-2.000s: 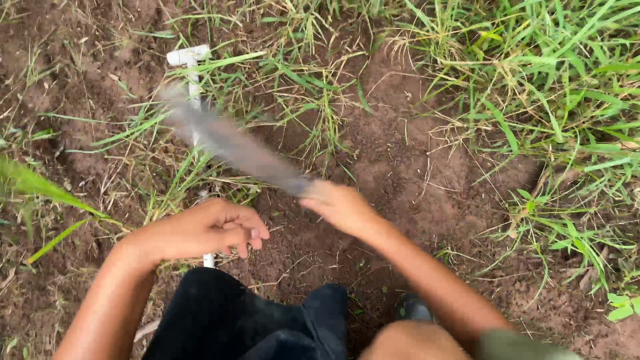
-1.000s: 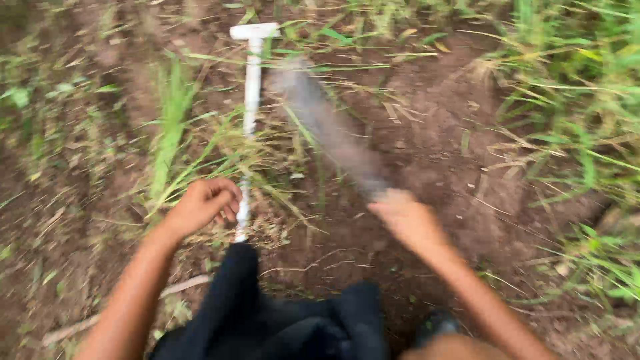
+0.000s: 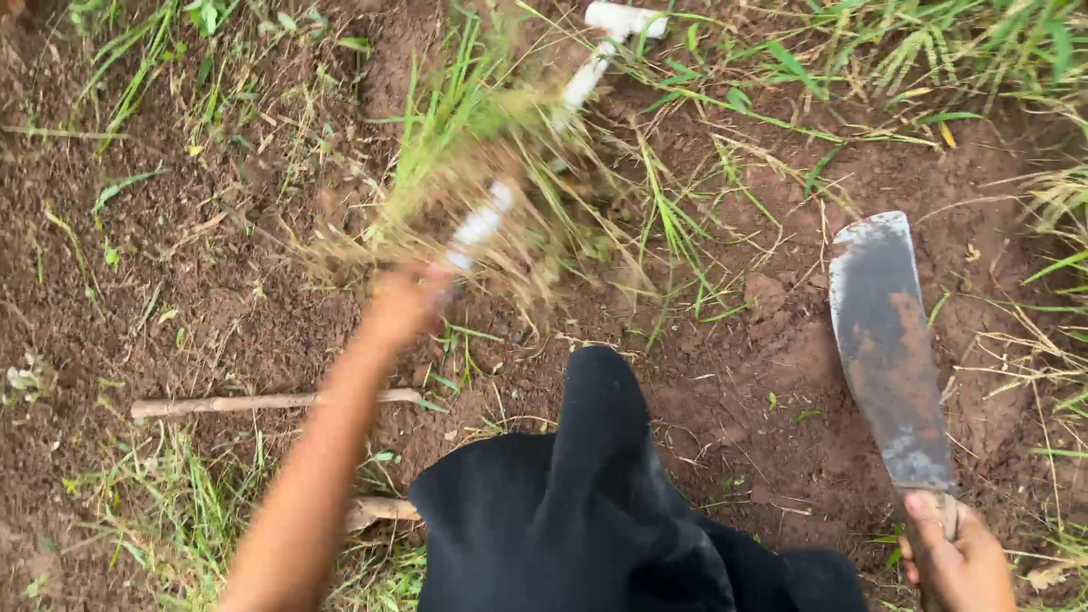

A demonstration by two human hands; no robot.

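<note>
My right hand (image 3: pixel 956 552) is closed around the handle of a machete (image 3: pixel 888 348), low at the right. Its broad, dirt-smeared blade points up over bare soil. My left hand (image 3: pixel 412 293) is blurred and lies at the lower end of a white plastic pipe (image 3: pixel 480 221), among blurred grass (image 3: pixel 510 178); whether its fingers grip grass or pipe cannot be told. The pipe slants up to the right to a white tee fitting (image 3: pixel 625 19) at the top. Grass hides parts of the pipe.
A stick (image 3: pixel 272 401) lies on the soil at the left, beyond my forearm. A shorter piece of wood (image 3: pixel 382 510) shows beside my dark clothing (image 3: pixel 544 527). Green grass (image 3: pixel 892 51) grows along the upper right, with more at the lower left.
The machete was blurred near the pipe's right side; now it is off to the right, blade up. My left hand has moved to the grass over the pipe. The view has shifted.
</note>
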